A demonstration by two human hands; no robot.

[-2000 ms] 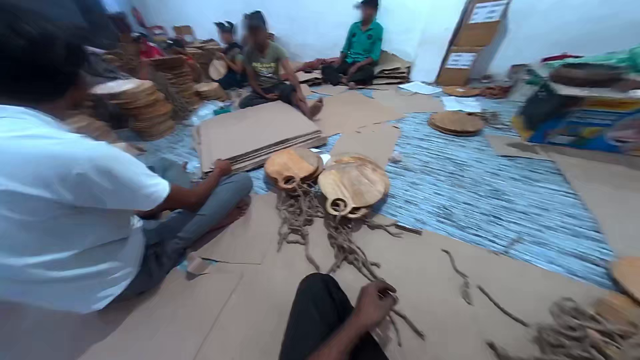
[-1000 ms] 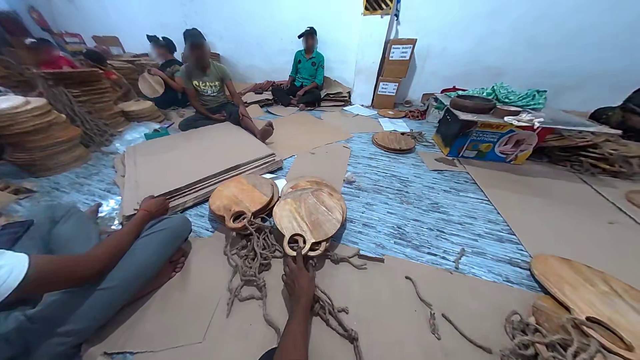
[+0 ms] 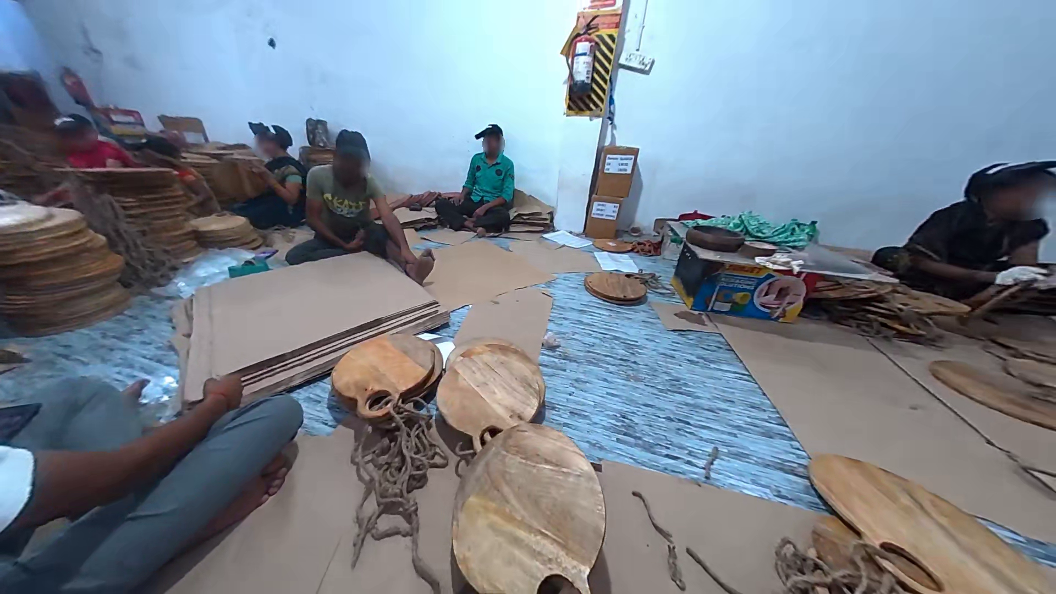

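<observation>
A round wooden board (image 3: 528, 503) with a handle hole is raised at the bottom middle of the head view. A small dark patch shows at its hole by the lower edge; neither of my hands can be made out. Just behind it lies a pile of round boards (image 3: 491, 388). Left of that pile sits another small pile of boards (image 3: 381, 367), with knotted jute rope (image 3: 396, 478) trailing from its handle over the cardboard. At the lower right, a larger wooden board (image 3: 916, 511) lies beside more rope (image 3: 833, 565).
At the left a seated person holds the edge of stacked cardboard sheets (image 3: 305, 313). Tall board stacks (image 3: 58, 272) stand behind. A printed carton (image 3: 738, 285) is at the right. Several other people sit farther back. Rope pieces (image 3: 656, 516) lie on the floor cardboard.
One second ago my hand was at the handle of the top board on the middle pile. Now a board is up in front of that pile and the hand is out of sight. The view has swung right.
</observation>
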